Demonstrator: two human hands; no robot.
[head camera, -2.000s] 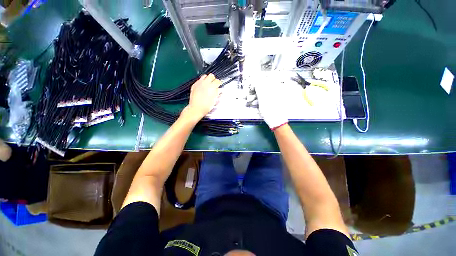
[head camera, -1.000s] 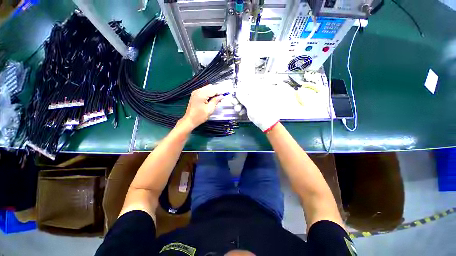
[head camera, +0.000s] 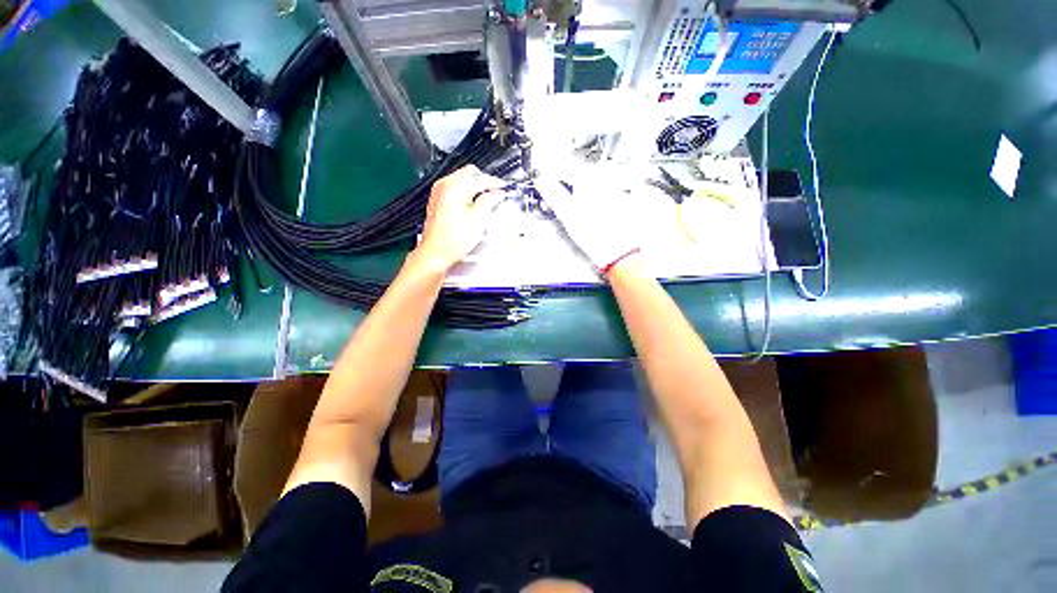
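Observation:
My left hand (head camera: 458, 216), bare, is at the left part of the white base plate (head camera: 695, 257), its fingertips pinching a thin black cable (head camera: 505, 189) under the machine head (head camera: 510, 87). My right hand (head camera: 588, 220), in a white glove, is just right of the head with its fingers close to the cable end; glare hides whether it grips anything. The small fixture (head camera: 536, 199) shows partly between my hands. The curved cable bundle (head camera: 330, 238) passes left of and behind my left hand. Its stripped ends (head camera: 518, 307) lie near the plate's front edge.
The control unit (head camera: 730, 87) stands behind right. Pliers (head camera: 704, 209) with yellow handles lie right of my right hand. A flat black rectangle (head camera: 792, 220) with a white lead is right of the plate. A tangled black cable pile (head camera: 145, 191) lies far left. A metal frame post (head camera: 377, 75) stands behind left.
My left hand has moved from the bundle to beside the fixture and pinches a cable there. My right hand has stayed near the machine head. The whole view has shifted slightly.

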